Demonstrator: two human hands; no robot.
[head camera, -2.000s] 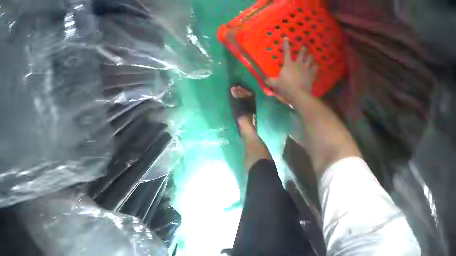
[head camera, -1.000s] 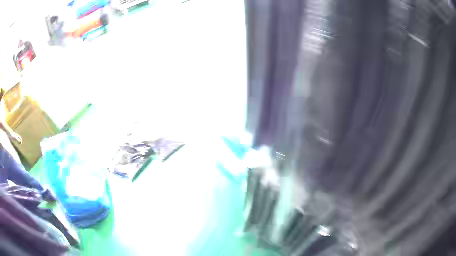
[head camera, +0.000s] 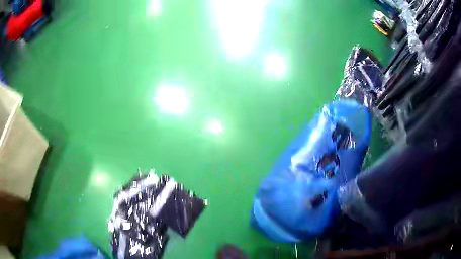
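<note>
Neither of my hands is in the picture. Nearest in front of me, a large blue plastic bundle (head camera: 298, 187) with several dark holes lies on the glossy green floor at the lower right. A heap of dark items in shiny clear bags (head camera: 146, 217) lies on the floor at the lower left. A small dark rounded shape (head camera: 231, 252), too cut off to name, shows at the bottom edge. More dark bagged items (head camera: 361, 76) lie beyond the blue bundle.
Dark garments in clear covers (head camera: 429, 101) line the right side. A pale box-like container (head camera: 22, 141) stands at the left edge, with brown below it. A blue piece (head camera: 73, 249) shows at the bottom left. A red and dark object (head camera: 24, 21) is at the top left.
The view has swung from the covered garments to the green floor. The red stool under a hand two seconds ago is out of view, as is that hand. The blue bundle now shows at right.
</note>
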